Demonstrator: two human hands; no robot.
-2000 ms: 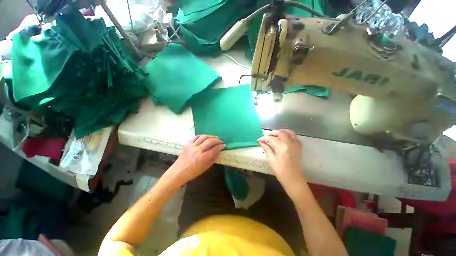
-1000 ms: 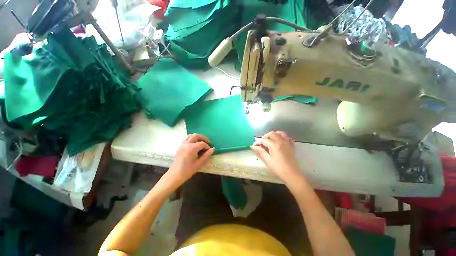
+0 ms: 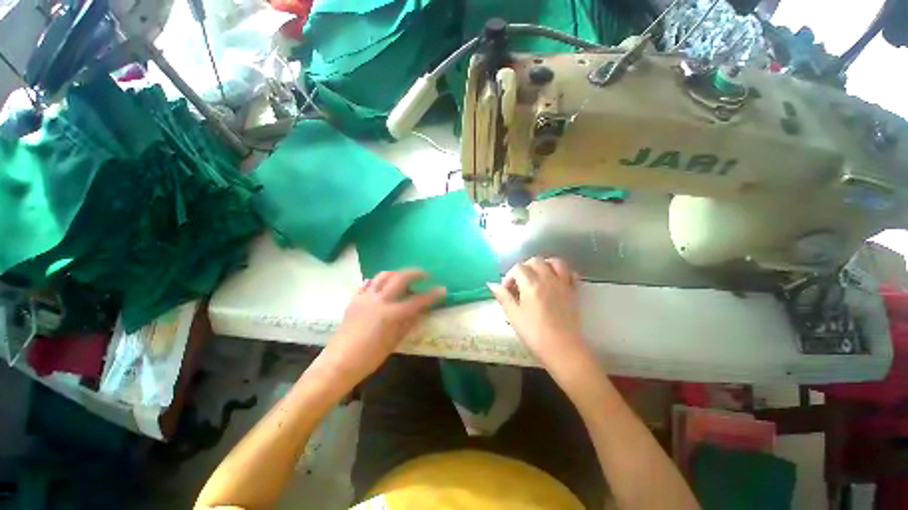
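Note:
A flat green cut piece (image 3: pixel 426 239) lies on the white table in front of me, left of the needle area. A narrow folded hem (image 3: pixel 466 297) runs along its near edge. My left hand (image 3: pixel 390 311) holds the near left end of the fold with fingers bent over it. My right hand (image 3: pixel 539 302) pinches the near right corner. The sewing machine head (image 3: pixel 687 149) stands to the right. Its presser foot and needle area (image 3: pixel 505 214) is brightly lit, beside the piece's far right corner. Fine needle detail is lost in the glare.
Waiting cut pieces (image 3: pixel 327 187) lie left of the piece. A ruffled dark-green heap (image 3: pixel 129 199) is at far left. A larger green stack (image 3: pixel 373 55) lies behind. The lamp (image 3: pixel 412 106) hangs left of the head. The table's front edge (image 3: pixel 299 324) runs before me.
My left fingers have moved a little along the fold and bent over it. The piece stays flat with its near edge folded. The view has shifted, so the machine appears further left.

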